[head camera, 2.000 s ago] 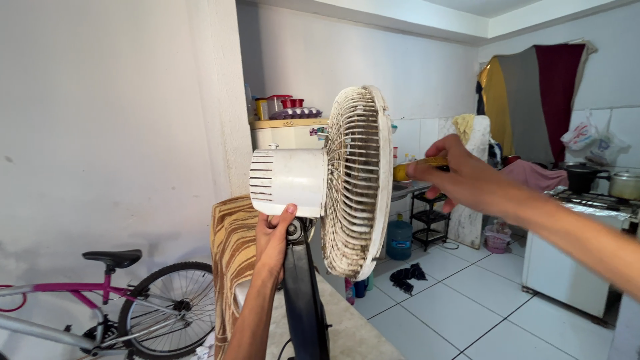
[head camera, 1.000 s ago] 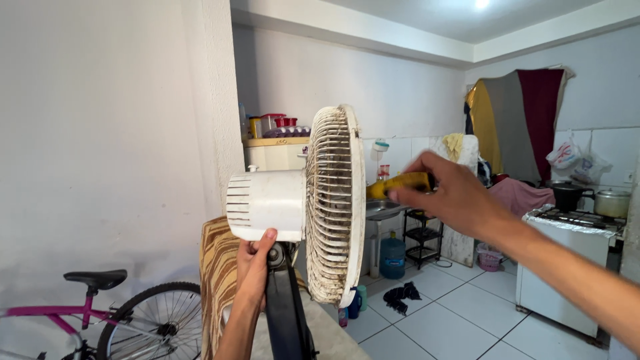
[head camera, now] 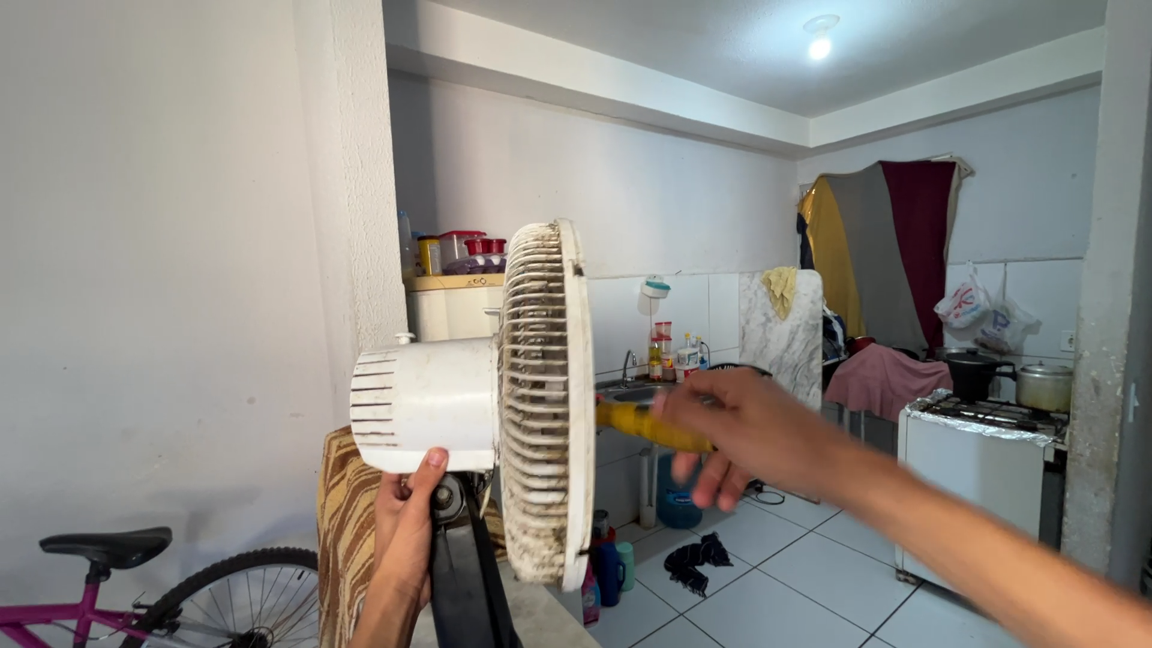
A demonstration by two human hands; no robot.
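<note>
A white electric fan (head camera: 544, 405) with a dusty wire grille stands side-on, its front turned to the right. My left hand (head camera: 409, 526) grips the underside of its white motor housing (head camera: 427, 405), thumb up, beside the black stand (head camera: 468, 567). On the right, my right hand (head camera: 733, 432), a little blurred, holds a yellow-handled tool (head camera: 648, 423) level against the middle of the grille's front. The tool's tip is hidden behind the grille rim, so its kind cannot be told.
Below the fan is a pale tabletop (head camera: 544, 616), with a brown striped cloth (head camera: 342, 522) beside it. A pink bicycle (head camera: 90, 612) stands at lower left. Farther back are a sink (head camera: 643, 393), a stove (head camera: 972, 486) with pots, and a dark cloth (head camera: 697, 562) on the tiled floor.
My right hand's fingers have shifted around the yellow handle, with lower fingers now spread. My left hand keeps its hold under the motor housing. The view has tilted up.
</note>
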